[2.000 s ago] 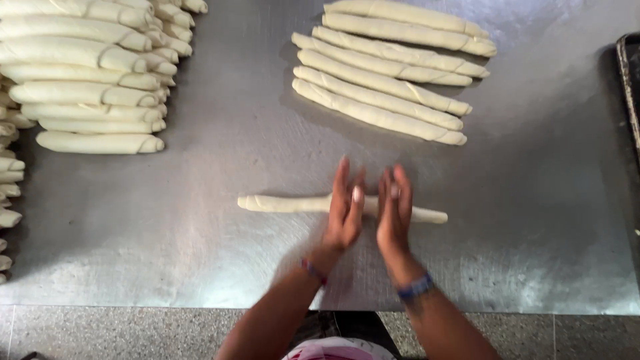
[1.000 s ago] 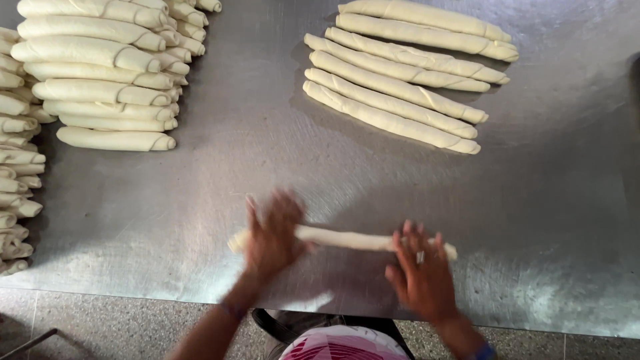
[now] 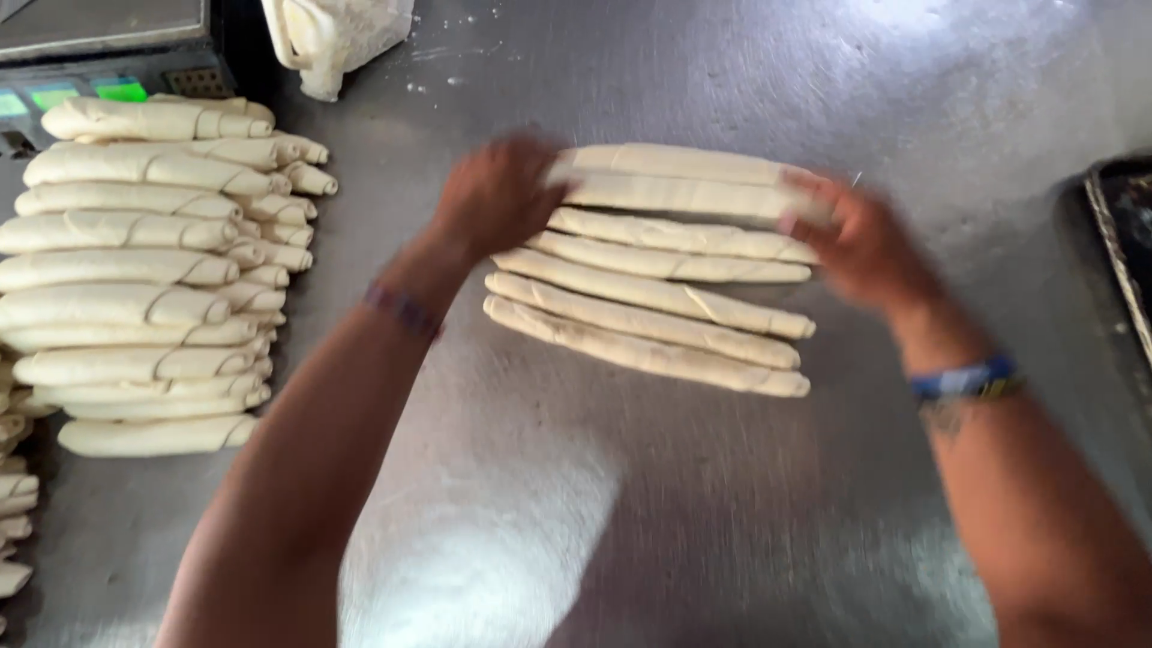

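Observation:
Both my hands are raised over the far side of a row of long rolled dough strips [image 3: 648, 292] on the metal table. A dough strip [image 3: 675, 193] spans between them, blurred by motion. My left hand [image 3: 508, 193] grips its left end, fingers curled over it. At its right end, my right hand [image 3: 846, 225] has thumb and fingers closed on the dough. Several more strips lie side by side just nearer to me, slightly slanted. Shorter, thicker dough rolls [image 3: 117, 306] are piled at the left, their spiral ends facing right.
A scale [image 3: 108, 45] with lit displays stands at the far left, beside a plastic bag [image 3: 360, 40] with a white handled scoop or jug. White specks dot the metal table [image 3: 504, 540]. A dark tray [image 3: 1120, 252] sits at the right edge.
My hands have moved from the near part of the table, where they rolled a dough strip, to the far side of the row, with a strip between them. The view has shifted toward the table's far side.

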